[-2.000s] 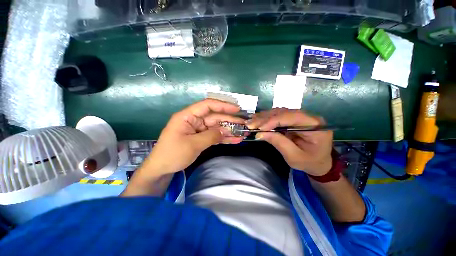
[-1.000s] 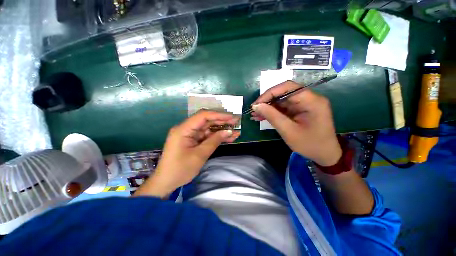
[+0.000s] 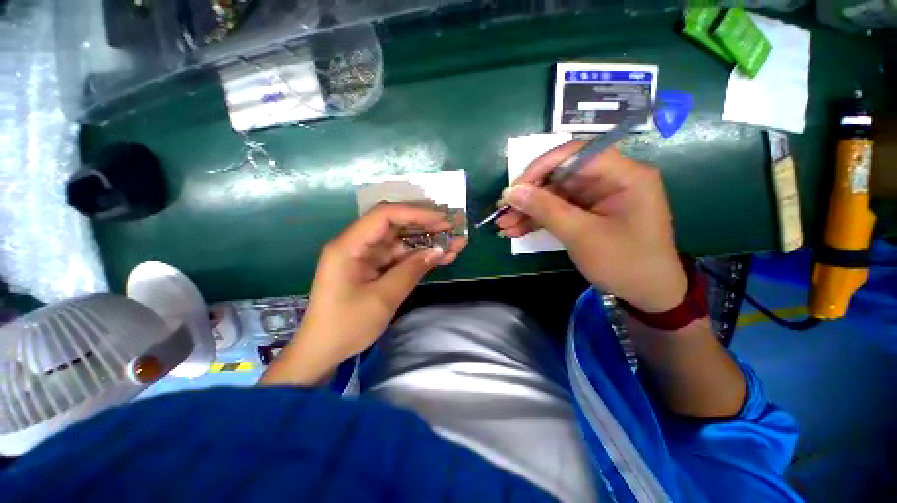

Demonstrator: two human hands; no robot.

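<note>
My left hand (image 3: 379, 265) holds a small metallic part (image 3: 426, 239) between thumb and fingers, just over the mat's front edge. Its fine detail is too small to tell. My right hand (image 3: 600, 216) holds a thin dark tweezers or probe (image 3: 590, 150), its tip pointing down-left, a short gap from the small part. A grey-beige pad (image 3: 388, 193) with a white section lies behind my left fingers. A white card (image 3: 526, 147) lies partly hidden under my right hand.
On the green mat (image 3: 472, 98) are a labelled black-and-white card (image 3: 603, 96), blue pick (image 3: 673, 113), green clips (image 3: 740, 41) on white paper, and a dish (image 3: 351, 81) of tiny parts. An orange screwdriver (image 3: 844, 221) is right; a white fan (image 3: 89, 359) is left.
Since the earlier frames, my right hand has drawn back to the right from the small part, and the tool is now tilted. My left hand still holds the part. The view has shifted.
</note>
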